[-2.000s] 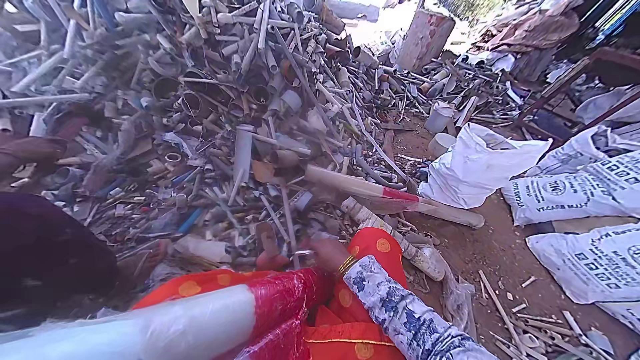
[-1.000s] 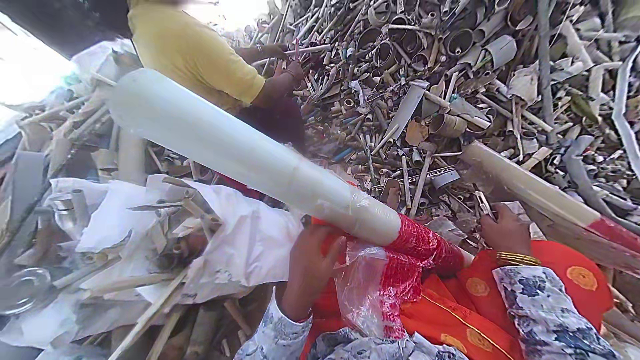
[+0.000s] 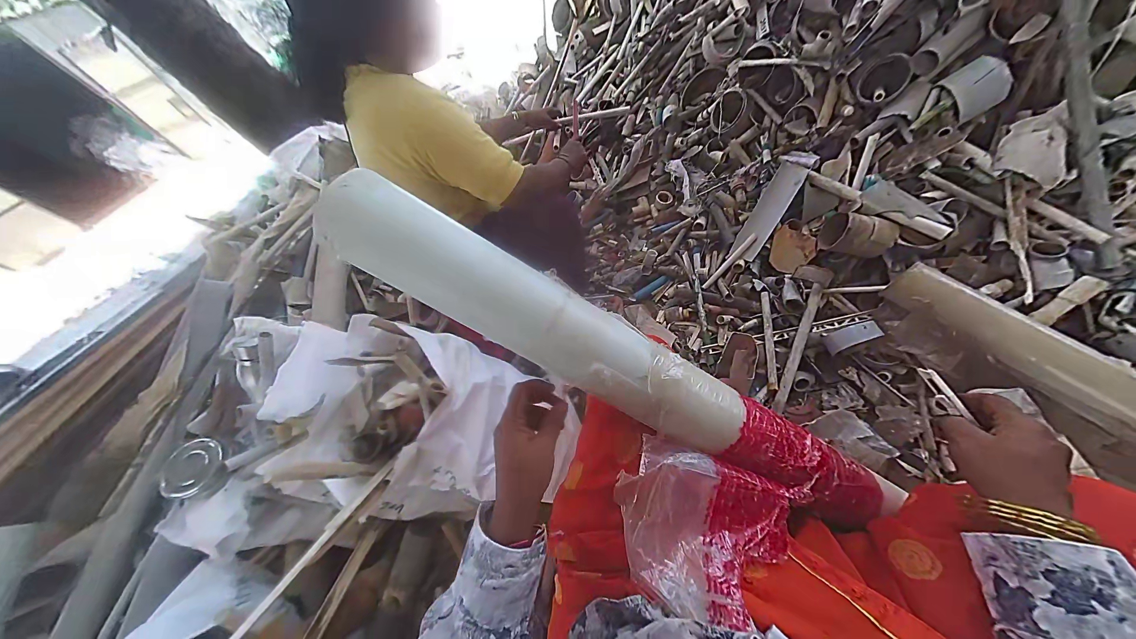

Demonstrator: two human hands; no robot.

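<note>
A large pale plastic pipe (image 3: 506, 297) lies slantwise across my lap. Red plastic netting (image 3: 790, 461) and clear film wrap its lower part. My left hand (image 3: 528, 430), fingers curled, is raised just left of the pipe, in front of a white sack (image 3: 453, 390); a pale spot shows at its fingertips, and whether it holds anything is unclear. At the right, my right hand (image 3: 1012, 448) grips a narrow metal tool (image 3: 948, 393) whose kind I cannot tell. A flat pale board or split pipe (image 3: 1029, 346), its wrapping clear, lies beyond that hand.
A heap of scrap pipe pieces (image 3: 710, 222) fills the ground ahead. A person in a yellow top (image 3: 426, 142) works at its left side, hands on thin pieces. More scrap, sticks and a round clear lid (image 3: 193, 468) lie at the left, beside a long ledge (image 3: 98, 337).
The view has swung left over two seconds, bringing the person in yellow into sight. Since one second ago my left hand has come away from the pipe; the right still grips the metal tool.
</note>
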